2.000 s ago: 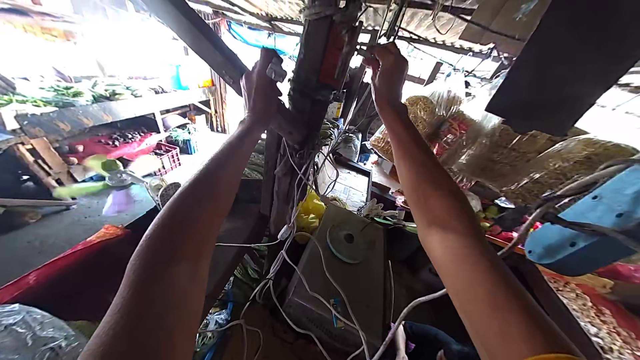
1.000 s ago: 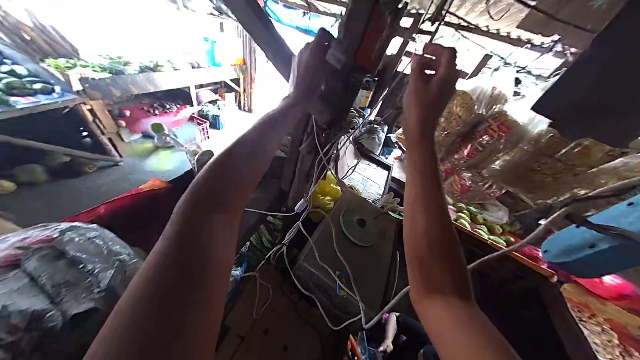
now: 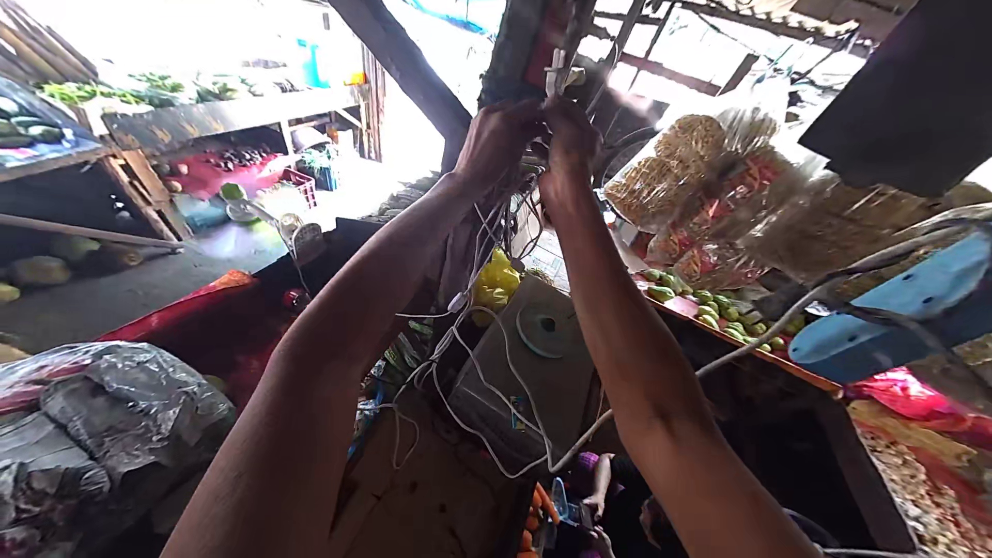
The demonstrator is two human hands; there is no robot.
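Both arms reach up to a dark wooden post. My left hand is at the post with its fingers bent, close to my right hand; whether either holds something is hidden by the fingers and shade. Just above the right fingers, a white plug or fitting stands against the post's reddish part. White electrical cords hang in loops below the hands, with a small white inline piece on one. Behind the cords are a yellow plastic bag and a grey box with a round disc on top.
A light blue slotted piece with a thick cord hangs at right, near bagged goods and green produce. Plastic-covered goods lie at lower left. A vegetable stall stands beyond. Below, another person's arm shows near carrots.
My hands were apart on either side of the post; the right hand has moved left and is now close beside the left. The white fitting above them now shows plainly.
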